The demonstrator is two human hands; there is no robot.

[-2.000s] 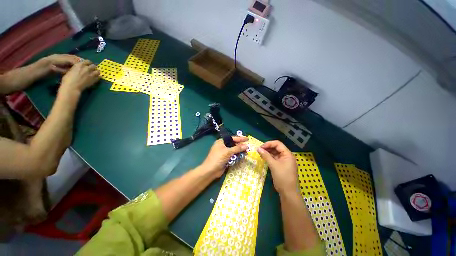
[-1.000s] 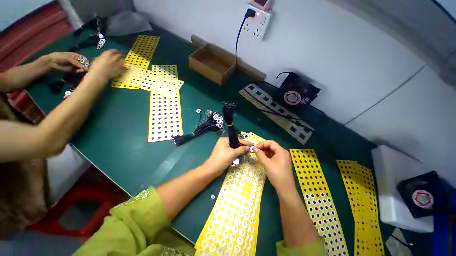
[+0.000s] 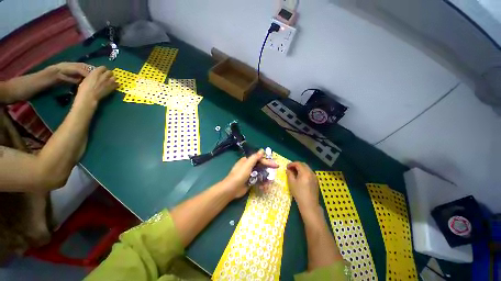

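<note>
My left hand (image 3: 245, 174) grips a black wire bundle (image 3: 249, 152) with several silver-white discs (image 3: 254, 178) showing at its fingers. A long yellow adhesive sheet (image 3: 255, 230) with rows of pale rings lies under both hands and runs to the lower edge. My right hand (image 3: 301, 180) is at the sheet's upper right edge, thumb and fingertips together; whether a small piece is between them cannot be told. A second black wire bundle (image 3: 213, 151) lies on the green bench just left of my left hand.
Yellow dotted sheets lie at right (image 3: 345, 219), far right (image 3: 393, 225) and left (image 3: 181, 131). A cardboard tray (image 3: 233, 78), perforated strip (image 3: 302, 131) and black fan (image 3: 323, 110) are by the wall. Another fan (image 3: 457, 222) is by a white block (image 3: 434, 236). Another person's hands (image 3: 88, 82) work at left.
The wire bundle in my left hand has tilted and its discs have turned up. My right hand has moved right, away from my left fingertips. The other person's hand has moved back left.
</note>
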